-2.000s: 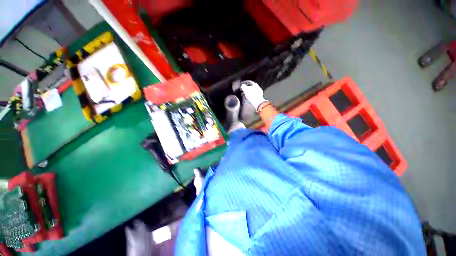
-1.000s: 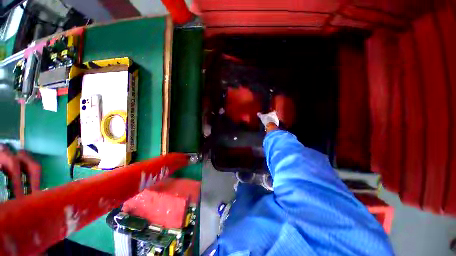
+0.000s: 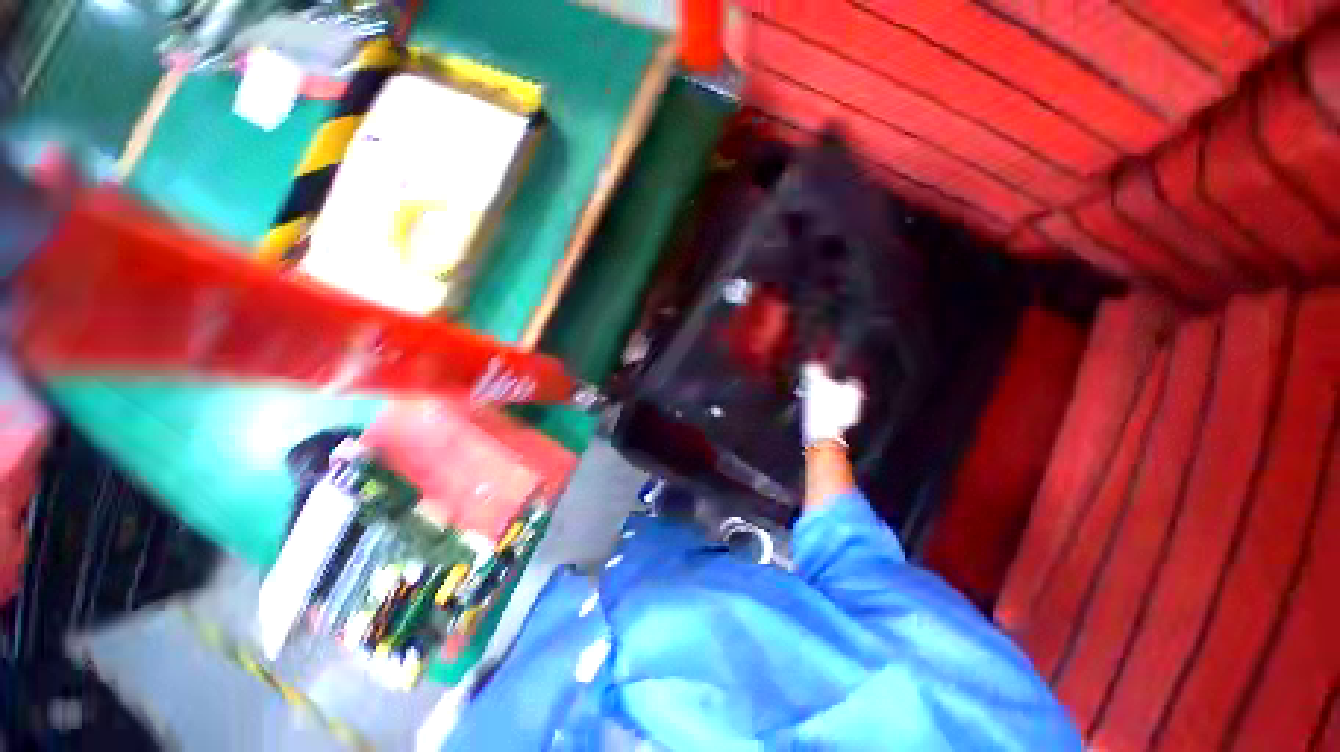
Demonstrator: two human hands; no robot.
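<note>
My right hand (image 3: 832, 407), in a pale glove, is at a dark black insert (image 3: 845, 265) in front of me. Its fingers appear closed on the insert, but the picture is blurred. Red shows through an opening in the black. A populated circuit board (image 3: 419, 588) with a red foam block (image 3: 478, 470) shows at the lower left, by the bench. My left hand cannot be made out; a pale blurred patch lies at the bottom edge below the board.
Red foam trays (image 3: 1176, 500) are stacked at the right and top. A red bar (image 3: 279, 316) crosses the green bench (image 3: 147, 426) at the left. A yellow-black edged box (image 3: 412, 176) holding a yellow tape roll (image 3: 423, 235) is on the bench. Grey floor shows at the lower left.
The view has turned and moved in beside the red stacks. My right hand stays at the black insert, which now looks more tilted. The circuit board shows more fully than one second ago.
</note>
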